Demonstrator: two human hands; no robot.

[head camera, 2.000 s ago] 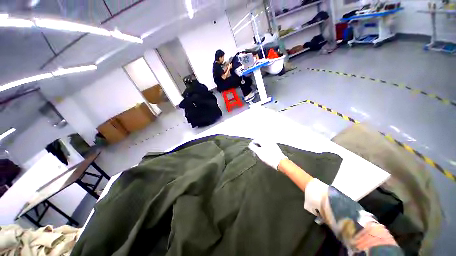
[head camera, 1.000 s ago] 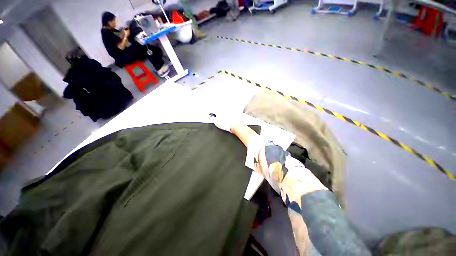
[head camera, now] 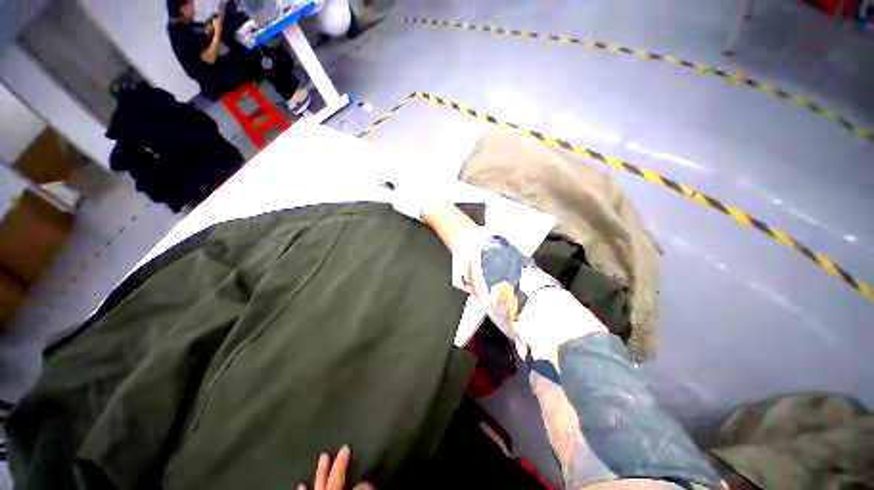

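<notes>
A dark green jacket (head camera: 316,316) is spread over the white table (head camera: 287,172), with folds on its left part. My right hand (head camera: 414,203), in a white glove, reaches to the jacket's far right edge. The glove blends into the white table, so its fingers are hard to make out. A small black thing, possibly thread snips (head camera: 386,184), shows at the glove's tip; whether it is held is unclear. My left hand (head camera: 333,471), bare, is cut off by the bottom edge. Its visible fingers are apart on the jacket's near part.
A khaki cloth heap (head camera: 565,191) lies beyond the table's right edge, with dark green cloth (head camera: 599,297) beside it. Another green-brown heap (head camera: 805,431) is at lower right. A person sits on a red stool (head camera: 254,113) beside a black garment heap (head camera: 172,148). Cardboard boxes (head camera: 38,230) stand left.
The view has turned right and down since the first frame. My right hand has moved from on top of the jacket to its far right edge. My left hand has come in at the bottom.
</notes>
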